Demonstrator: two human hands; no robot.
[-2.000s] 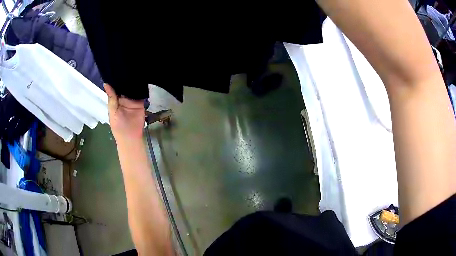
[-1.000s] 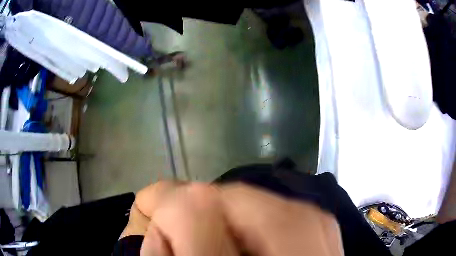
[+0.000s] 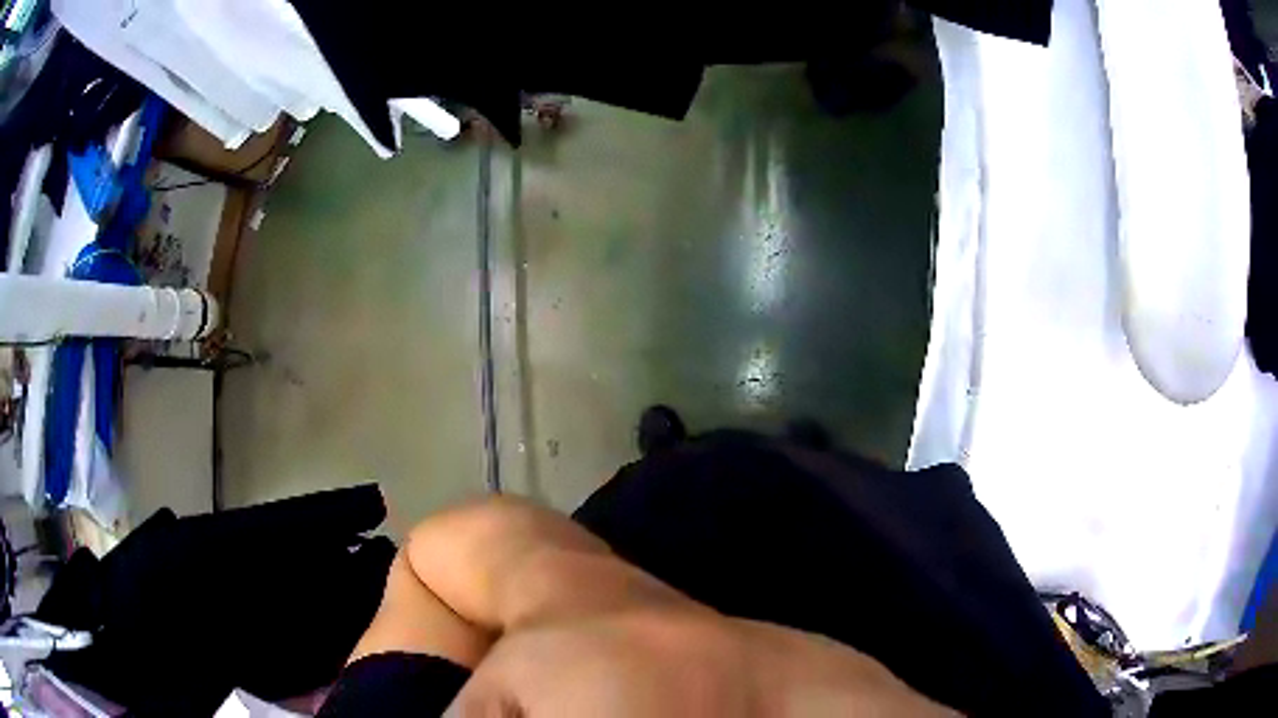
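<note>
A black garment (image 3: 603,63) hangs across the top of the view, its pointed hem lowest; its upper part is cut off. My bare left arm is bent across the bottom, elbow at bottom left-centre, forearm running right; its hand is out of the picture. A small part of my right arm shows at the lower right edge; that hand is not visible either. The iron (image 3: 1086,626) is partly visible at the lower right on the white padded table (image 3: 1037,365). What holds the garment up is hidden.
A long white padded board (image 3: 1180,211) with a rounded end stands over the table. White garments (image 3: 224,70) hang upper left. Black cloth (image 3: 210,582) lies lower left. A white pipe (image 3: 98,309) and blue wrapping (image 3: 119,190) are at the left. The floor is green.
My left hand held the garment's hem, then let go; the arm is now bent low across my body. The garment shows only along the top, and the padded board has come into view.
</note>
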